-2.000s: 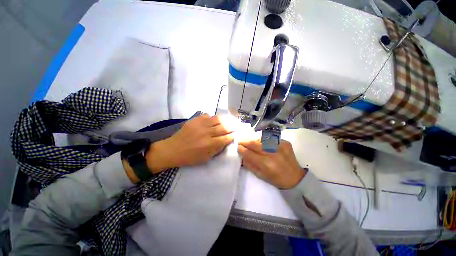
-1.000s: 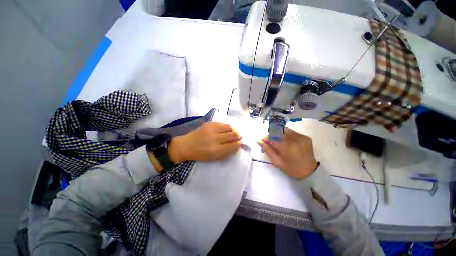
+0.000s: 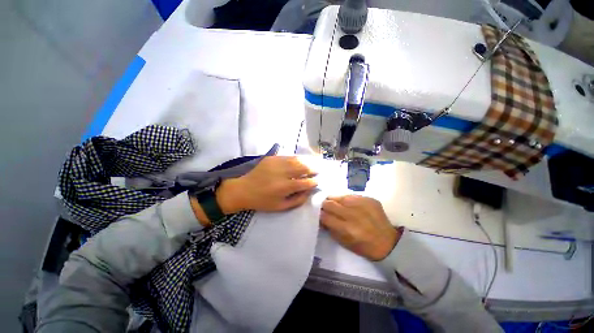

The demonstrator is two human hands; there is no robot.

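Observation:
A pale grey panel (image 3: 273,247) hangs from the bright spot under the needle over the table's front edge. Bunched checked lining (image 3: 107,175) and a navy strip (image 3: 225,170) lie at its left. My left hand (image 3: 270,185) presses on the panel's upper edge, left of the needle. My right hand (image 3: 358,224) pinches the panel's right edge just below the lit spot, in front of the grey-blue block (image 3: 359,174). The glare hides the fingertips and the presser foot. The white sewing machine (image 3: 417,65) stands above the hands.
Plaid cloth (image 3: 514,104) wraps the machine arm. A black smartphone (image 3: 480,192) with a white cable lies at the right. A measuring tape (image 3: 352,291) runs along the table's front edge. Another pale piece (image 3: 205,123) lies behind the lining. A cone (image 3: 553,23) stands behind the machine.
My right hand has moved left and towards me, from beside the grey-blue block to the panel's edge. My left hand has barely moved. The camera view has also shifted.

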